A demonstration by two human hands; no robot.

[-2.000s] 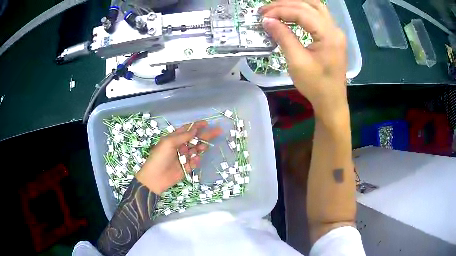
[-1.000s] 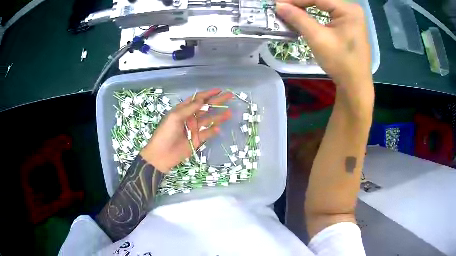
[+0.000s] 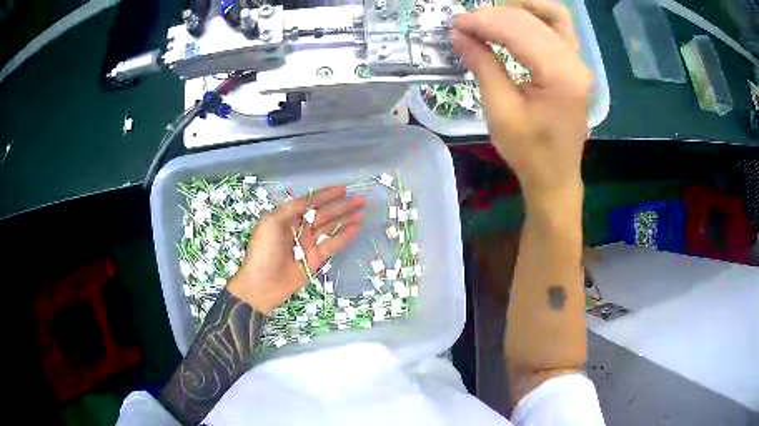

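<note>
My left hand (image 3: 287,241) is palm up over the near translucent tub (image 3: 456,274), fingers spread, with a few green-stemmed pieces with white blocks (image 3: 310,217) lying on its palm and fingers. Many more such pieces (image 3: 216,225) lie in the tub, mostly at its left and lower sides. My right hand (image 3: 537,91) is at the right end of the silver fixture (image 3: 391,54), thumb and index fingertips close together beside the metal block. The fingertips are blurred, and whether a piece is between them cannot be told.
A far translucent tub (image 3: 597,100) with green and white parts stands behind my right hand. Clear trays (image 3: 649,42) lie at the upper right. Dark hoses (image 3: 171,133) curve left of the fixture. A blue bin (image 3: 647,226) and white panel (image 3: 682,308) are at the right.
The view has shifted, so the fixture shows lower in the picture. The pieces on my left hand lie differently, one now upright-looking near the palm. My right hand remains at the fixture's right end.
</note>
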